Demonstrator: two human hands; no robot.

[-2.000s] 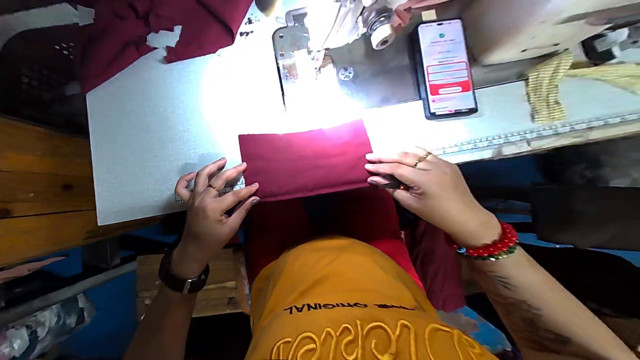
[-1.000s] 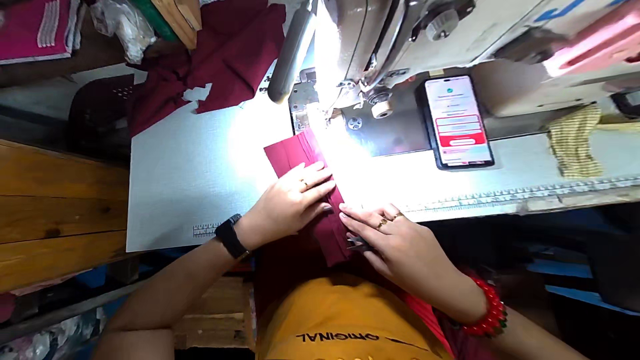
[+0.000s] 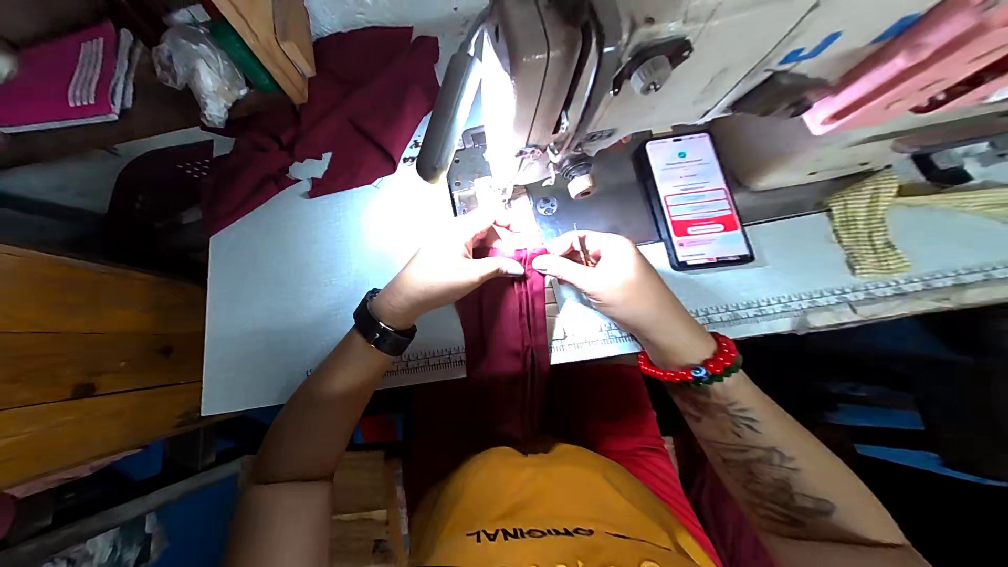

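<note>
A strip of maroon fabric [image 3: 508,331] with a folded seam runs from just below the sewing machine's needle area down over the table edge. My left hand [image 3: 453,264] pinches its upper left part between thumb and fingers. On its upper right edge, my right hand [image 3: 602,268] grips the cloth with thumb and fingertips, and a small dark object, hard to make out, shows between its fingers. The needle and presser foot of the sewing machine [image 3: 543,71] stand right above both hands, in strong glare from the lamp [image 3: 450,114].
A smartphone [image 3: 699,201] lies on the machine bed to the right, near a yellow checked cloth strip [image 3: 866,228]. More maroon cloth [image 3: 354,110] lies at the upper left. A printed measuring scale [image 3: 787,305] runs along the front table edge. Wooden boards [image 3: 94,339] stand at the left.
The maroon piece was held wide in front of the table, then lay slanted under both hands; now it runs lengthwise toward the needle. Both hands have moved up to its far end.
</note>
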